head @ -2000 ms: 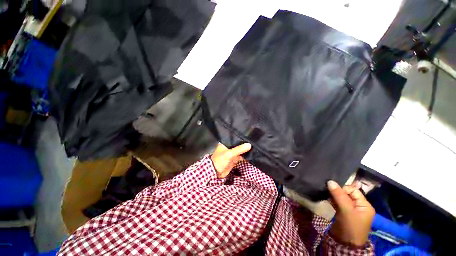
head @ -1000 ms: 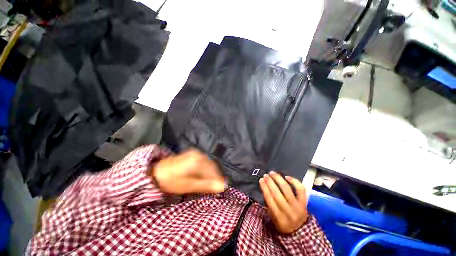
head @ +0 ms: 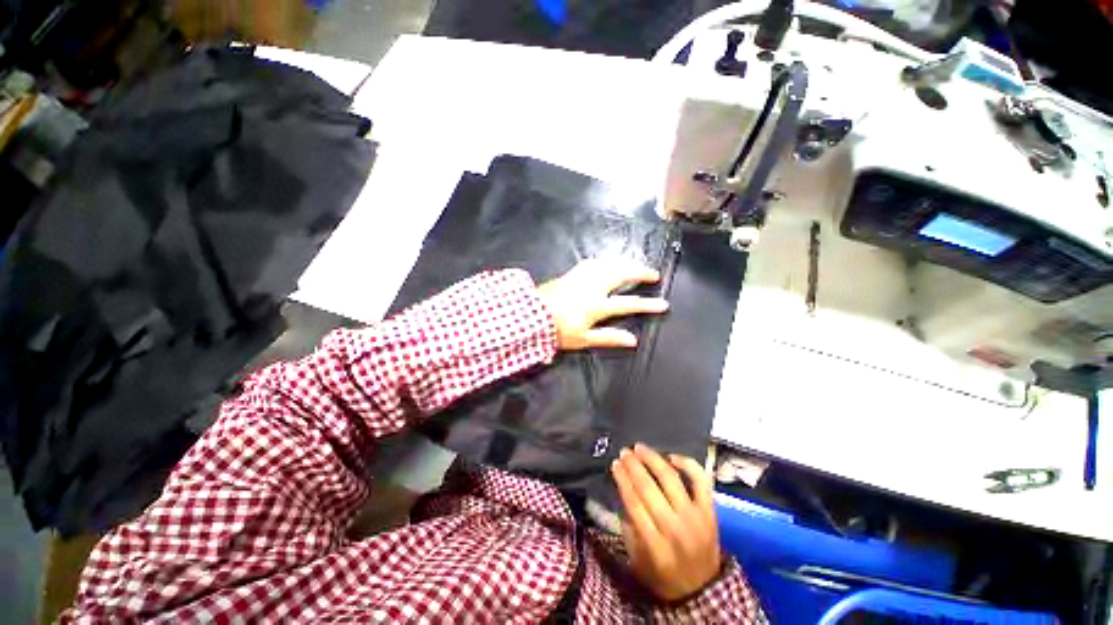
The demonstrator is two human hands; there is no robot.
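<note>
A black base panel [head: 696,379] lies on the white machine table, its far edge under the left end of the sewing machine head. A looser black pocket piece [head: 525,427] lies on it, with a small white outline mark near its lower corner. My left hand [head: 604,305] lies on the pocket with fingers spread, close below the presser foot [head: 708,223]. My right hand [head: 665,507] rests on the near edge of the panel, fingers together, beside the white mark. Whether the right thumb grips the edge from below is hidden.
The white sewing machine [head: 915,159] with a lit screen stands at the right. A dark slim tool [head: 814,266] lies on its bed. Thread snips [head: 1023,480] and a blue pen [head: 1091,442] lie at the right. A pile of cut black pieces [head: 171,256] hangs at the left. A blue basket [head: 806,549] is below.
The view has shifted, showing more of the machine. My left hand has moved from the panel's near edge forward onto the pocket, towards the needle. The panel now lies flatter on the table.
</note>
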